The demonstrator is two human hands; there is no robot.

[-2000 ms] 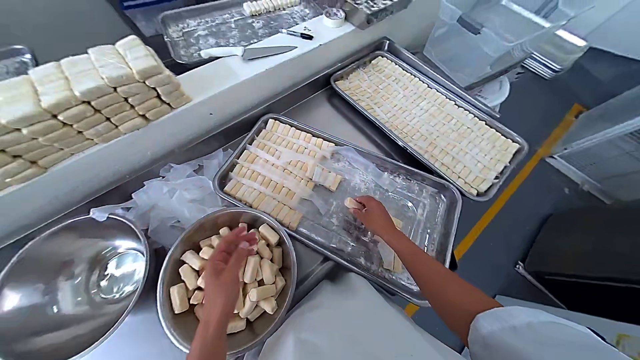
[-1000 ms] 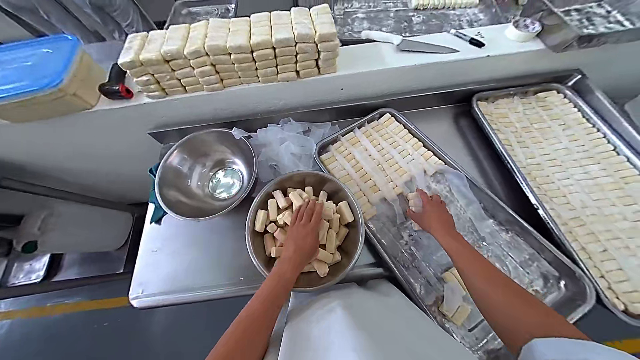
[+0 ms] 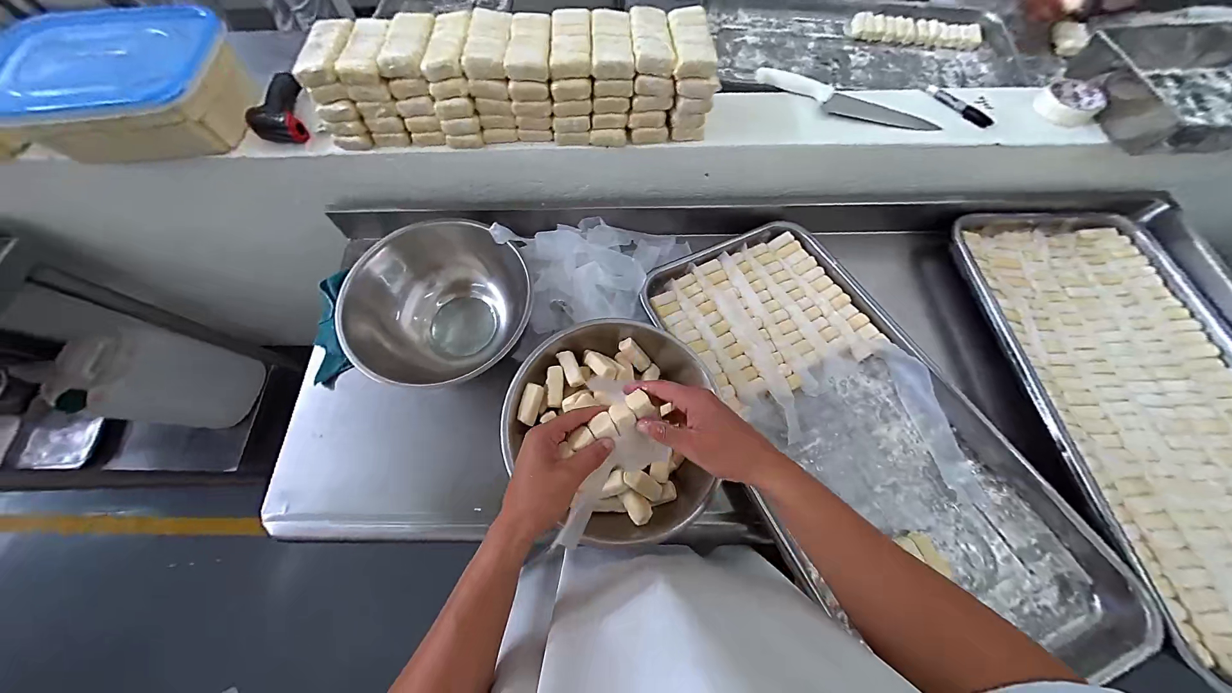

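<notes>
Both hands are over a steel bowl that holds many loose pale dough pieces. Between them they hold a short row of dough pieces with a thin translucent strip beneath it. My left hand grips the left end of the row, my right hand the right end. Just right of the bowl lies a metal tray, its upper part covered with rows of dough pieces and strips, its lower part floury. A crumpled heap of translucent strips lies behind the bowl.
An empty steel bowl stands left on the steel table. A second full tray is at the right. The ledge behind carries stacked dough blocks, a knife, a marker, a tape roll and a blue-lidded tub.
My right hand has moved from the tray to above the bowl, and both hands now hold a row of dough pieces. The view has swung left since two seconds ago.
</notes>
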